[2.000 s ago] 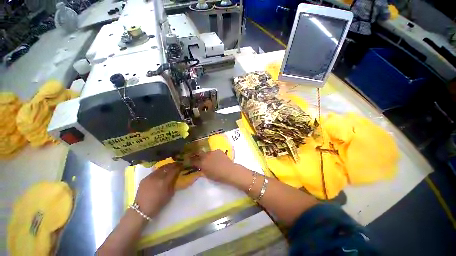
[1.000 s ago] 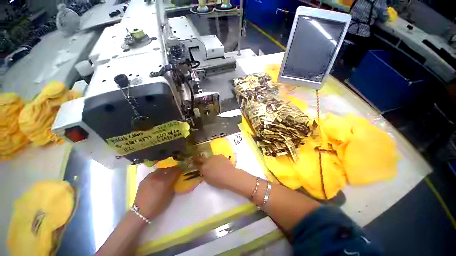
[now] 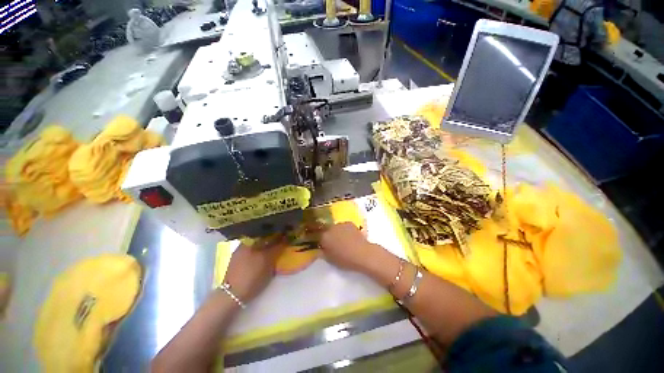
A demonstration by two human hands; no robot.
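Observation:
A yellow cut panel (image 3: pixel 293 261) lies on the white placement template (image 3: pixel 342 283), partly under the front of the sewing machine (image 3: pixel 231 175). My left hand (image 3: pixel 255 266) rests at the panel's left side; its fingertips are hidden near the machine's lower edge. My right hand (image 3: pixel 346 244) is at the panel's middle, fingers bent down. Dark pointed tips of thread snips (image 3: pixel 306 246) stick out to the left of my right fingers, over the panel. Whether a label lies under the fingers cannot be told.
The label stack (image 3: pixel 437 186) sits right of the template on yellow panels (image 3: pixel 575 244). A tablet (image 3: pixel 501 79) stands behind it. Yellow pieces with a patch (image 3: pixel 86 309) lie at left, with crumpled yellow bundles (image 3: pixel 109 160) beyond. Blue bins and a person are at the back right.
The whole view has shifted, so everything appears further right. Both hands stay at the panel beneath the machine front, with little visible movement. A dark red cord now shows beside my right forearm.

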